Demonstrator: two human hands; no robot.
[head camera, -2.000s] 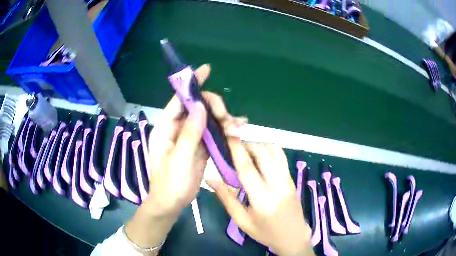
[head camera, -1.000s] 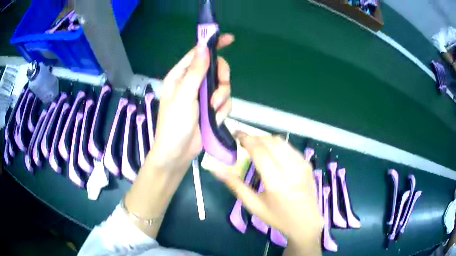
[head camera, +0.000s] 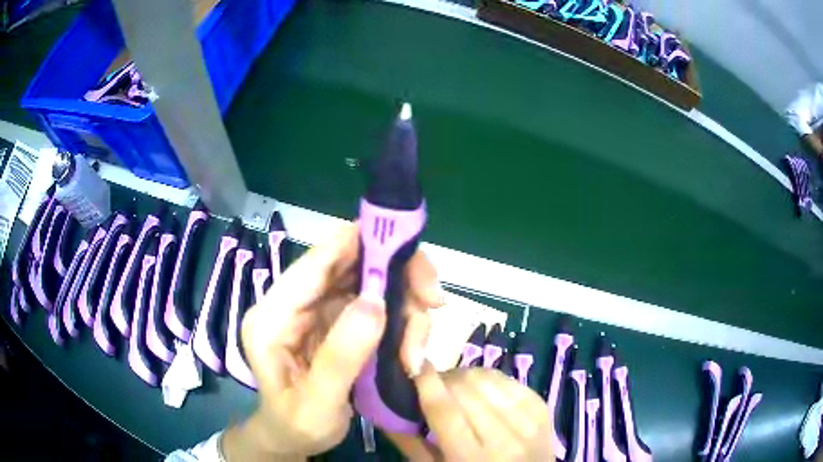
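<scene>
A purple and black handle (head camera: 393, 236) stands nearly upright in front of me, its dark tapered tip pointing away and its slotted neck facing me. My left hand (head camera: 316, 347) is closed around its middle, thumb on the purple side. My right hand (head camera: 478, 411) is at the broad lower end, its fingers touching or very near the black side; whether it grips anything is hidden. A pale sheet (head camera: 444, 327) lies behind my right hand, with several handles beside it.
Rows of handles (head camera: 135, 298) lie at left and more (head camera: 619, 406) at right. A bottle (head camera: 83, 191), blue crate (head camera: 162, 144), grey post (head camera: 185, 99) and white cloth (head camera: 182, 377) are left. A brown tray (head camera: 668, 83) stands beyond the green belt (head camera: 541, 171). A person's arm shows far right.
The handle has been brought closer and its tip now shows fully against the belt. My right hand has moved down, against the handle's lower end. The view has shifted.
</scene>
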